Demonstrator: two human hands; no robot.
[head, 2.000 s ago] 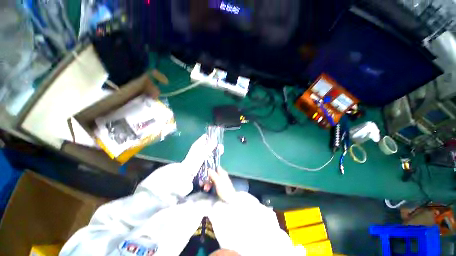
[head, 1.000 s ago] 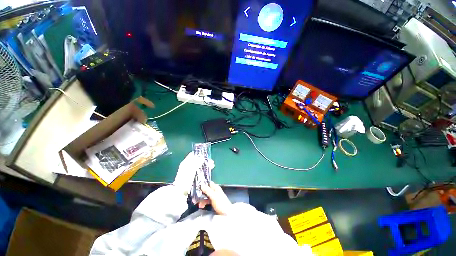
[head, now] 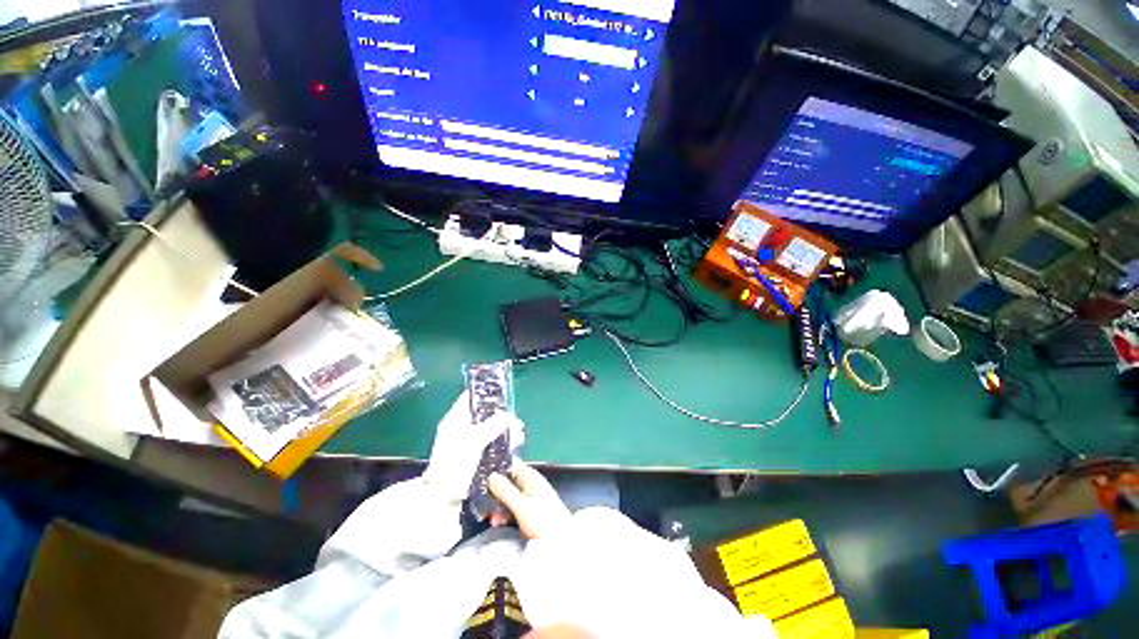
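Note:
A long dark remote control [head: 491, 439] in a clear, shiny bag is held over the bench's front edge, its far end pointing at the monitors. My left hand [head: 460, 446], in a white glove, is closed around its middle. My right hand [head: 535, 502], bare, has its fingers on the near end. A flat black set-top box [head: 537, 327] lies on the green bench beyond, with a yellow plug and cables at its right side. The large monitor [head: 500, 94] shows a blue menu with white bars.
An open carton [head: 200, 362] with a printed leaflet [head: 306, 375] is at left. A white power strip [head: 512, 245], an orange-brown fixture [head: 771, 260] and tape rolls [head: 937, 337] are on the bench. Yellow boxes [head: 777, 564] and a blue stool [head: 1030, 574] are below.
The large monitor has gone from mostly dark, then a partial menu, to a full blue menu; the right monitor now shows one too. My hands still hold the bagged remote.

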